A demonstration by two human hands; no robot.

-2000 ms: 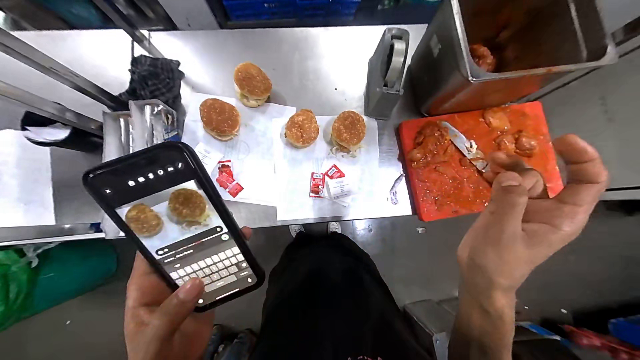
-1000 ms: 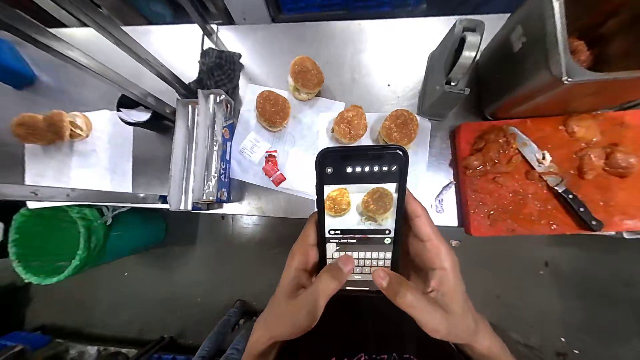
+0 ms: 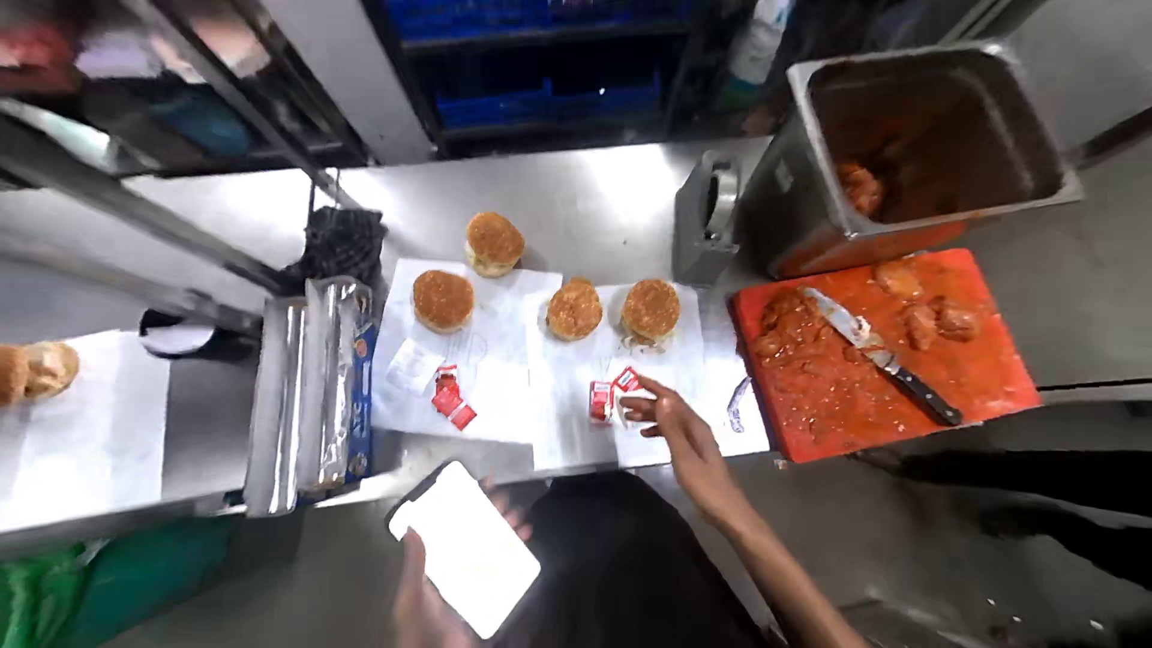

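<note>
My left hand [image 3: 432, 594] holds a smartphone [image 3: 472, 549] in front of the counter's edge, its screen washed out white. Over the paper sheet [image 3: 576, 441] my right hand [image 3: 688, 432] reaches with fingers apart, its fingertips beside red sauce sachets [image 3: 601, 401]; whether they touch cannot be told. Two burgers lie above these sachets, one round [image 3: 651, 310] and one smaller [image 3: 574, 310]. On the left sheet rest another burger [image 3: 443, 301] and more red sachets [image 3: 452, 398], with a further burger [image 3: 494, 243] at its top edge.
At right, a kitchen knife [image 3: 886, 360] and raw marinated meat [image 3: 936, 322] lie on a red cutting board [image 3: 864, 423], below a deep steel container [image 3: 945, 216]. A grey metal holder [image 3: 706, 220] stands behind the sheets. Foil rolls [image 3: 310, 396] and a dark cloth [image 3: 342, 243] are left.
My right hand has let go of the phone and moved onto the counter by the sachets. The phone, now in my left hand alone, has moved left and tilted. The view has shifted.
</note>
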